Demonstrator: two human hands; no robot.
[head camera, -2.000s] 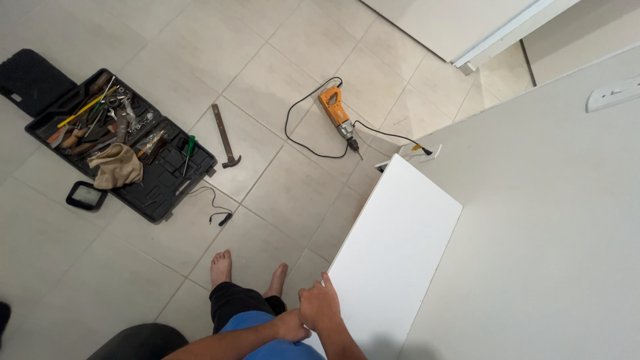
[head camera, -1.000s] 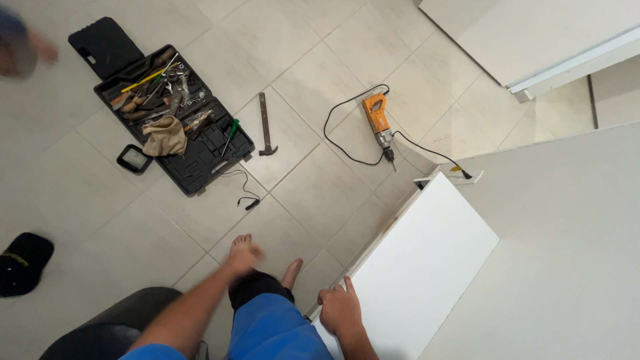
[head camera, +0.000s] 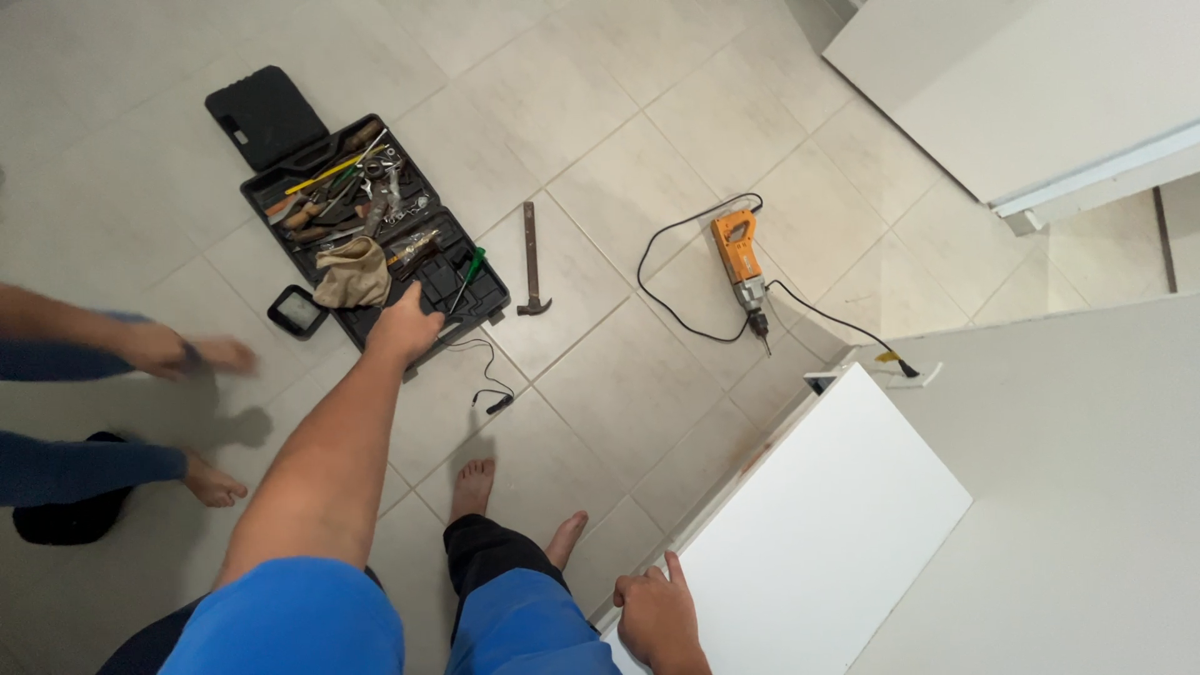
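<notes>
My left hand (head camera: 406, 328) is stretched over the near edge of an open black plastic tool case (head camera: 497, 281), close to a beige cloth (head camera: 354, 273) and a green-handled screwdriver (head camera: 475, 263); whether its fingers hold anything cannot be seen. My right hand (head camera: 659, 609) grips the long edge of a white panel (head camera: 825, 506), its index finger lying along the top. A claw hammer (head camera: 532, 258) lies on the tiles right of the case. Farther right is an orange corded drill (head camera: 738, 253) with a bit fitted. Pliers, a yellow rod and other hand tools fill the case.
Another person's hand (head camera: 155, 352) and bare foot (head camera: 214, 480) are at the left, near a black cap (head camera: 70, 497). A small dark-framed object (head camera: 297, 311) and a thin black cable (head camera: 497, 403) lie by the case. The drill's cord runs to a wall outlet (head camera: 923, 375).
My left hand has left the panel's edge, where both hands were two seconds ago, and reached out to the tool case. My right hand stays on the panel. Another person has come farther into view at left.
</notes>
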